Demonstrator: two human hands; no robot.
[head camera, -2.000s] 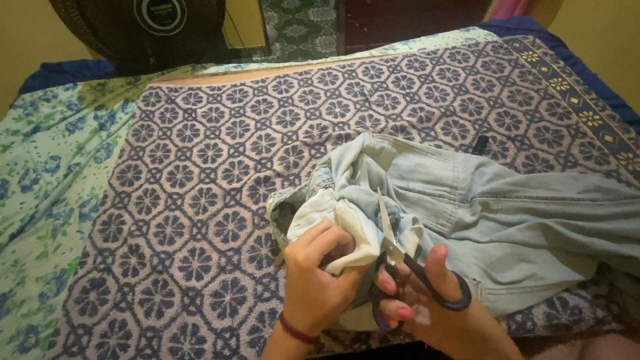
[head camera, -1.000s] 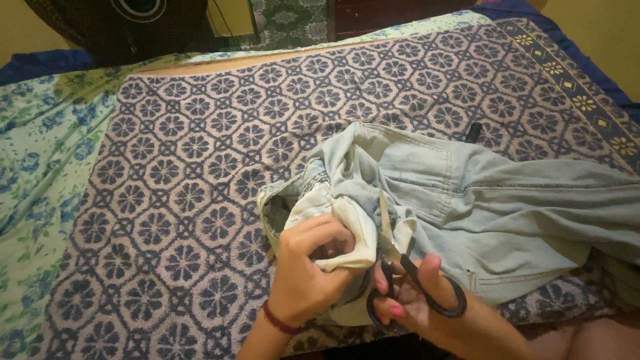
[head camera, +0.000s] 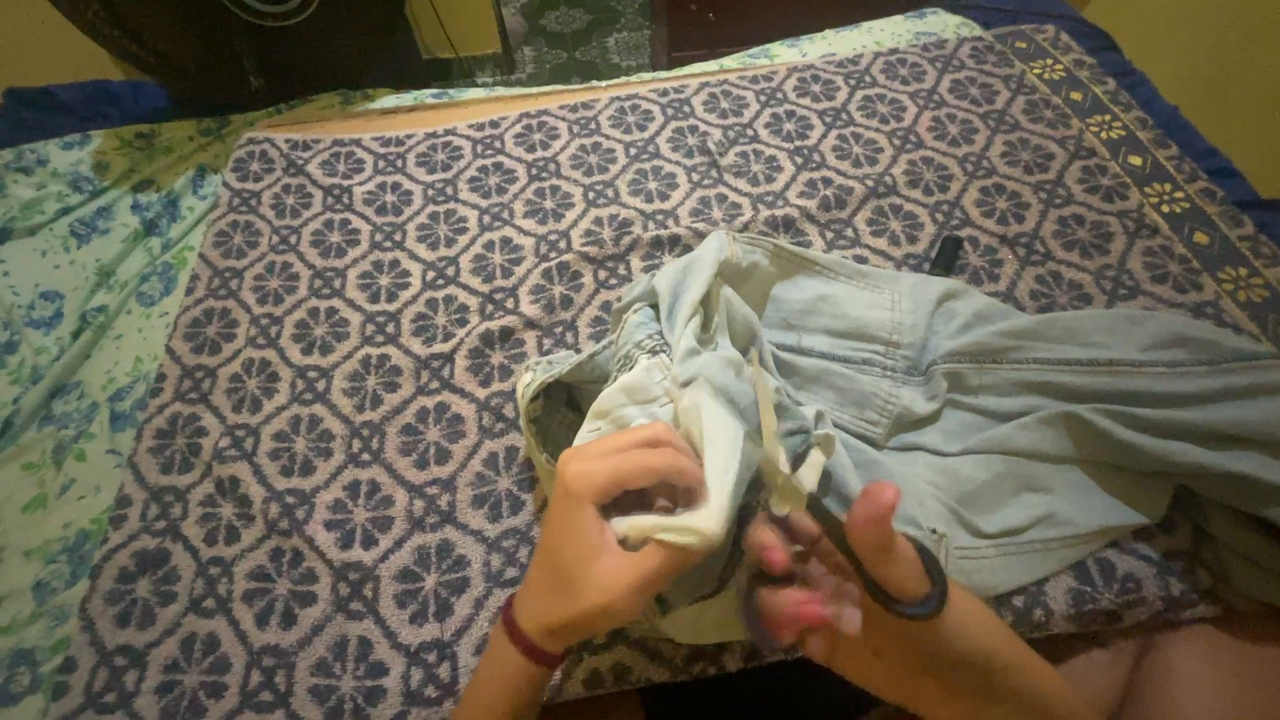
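Light-blue denim trousers (head camera: 1040, 400) lie crumpled across the right half of a patterned towel. My left hand (head camera: 625, 520), with a dark red band at the wrist, pinches the white pocket-lining fabric (head camera: 715, 460) near the waist end. Black-handled scissors (head camera: 850, 540) are in my right hand (head camera: 835, 590), thumb through one loop; the fingers at the other loop are blurred. The blades point away from me and stand against the denim just right of the white fabric. How far the blades are apart is hard to tell.
The blue and pink towel (head camera: 330, 400) covers a flat surface over a green floral sheet (head camera: 80, 330). A small black object (head camera: 945, 256) lies behind the trousers. Beyond the far edge at upper left stands a dark round thing (head camera: 270, 50), partly cut off.
The scissors' handles, spread apart in the earlier frames, are now blurred along with the right fingers. The left hand keeps its hold on the white fabric.
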